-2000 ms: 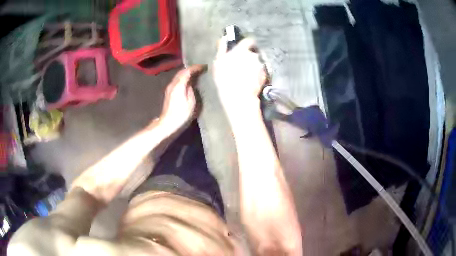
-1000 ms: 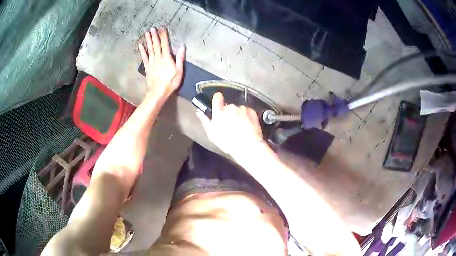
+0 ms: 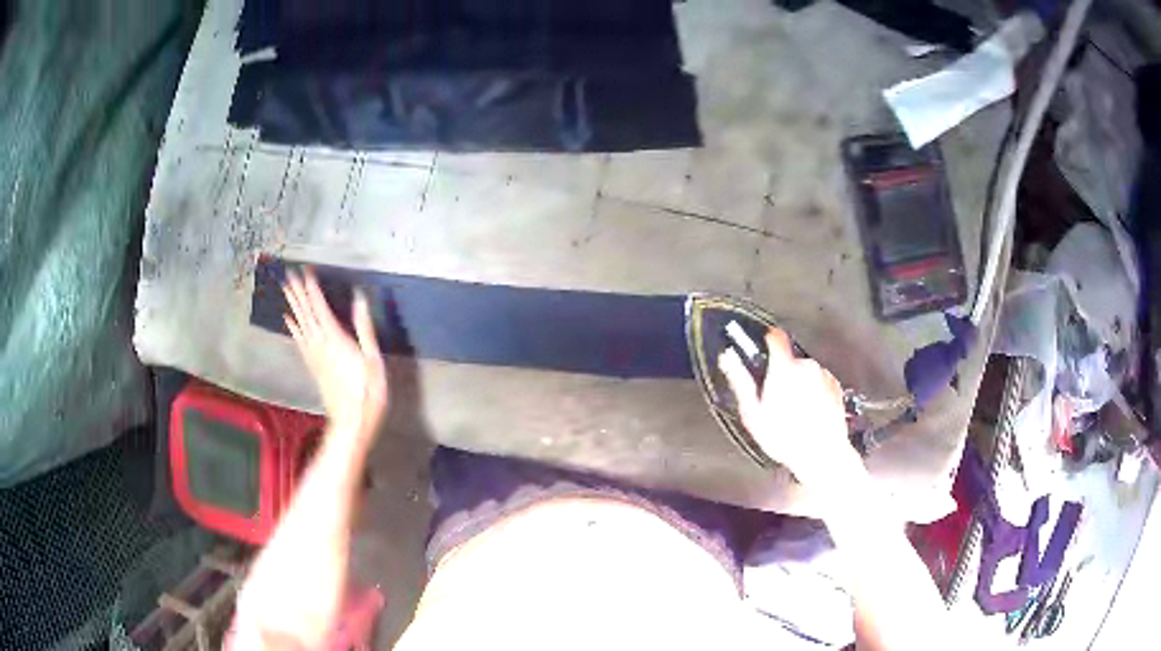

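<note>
A long navy fabric strip (image 3: 535, 328) lies flat on the pale pressing table (image 3: 509, 426), near its front edge. My left hand (image 3: 334, 350) rests flat with fingers apart on the strip's left end. My right hand (image 3: 792, 404) is closed round the handle of the steam iron (image 3: 719, 333). The iron sits at the strip's right end, its pale-rimmed edge meeting the cloth. Whether the strip continues under the iron is hidden.
A wide dark stack of cut pieces (image 3: 471, 89) lies at the far side. The iron rest (image 3: 909, 226) and a white scrap (image 3: 957, 99) are at the right. The steam hose (image 3: 1019, 165) runs along the right end. A red stool (image 3: 219, 464) stands front left.
The iron has moved right along the strip in my right hand, baring more navy cloth. My left hand stays at the left end. The head view has turned.
</note>
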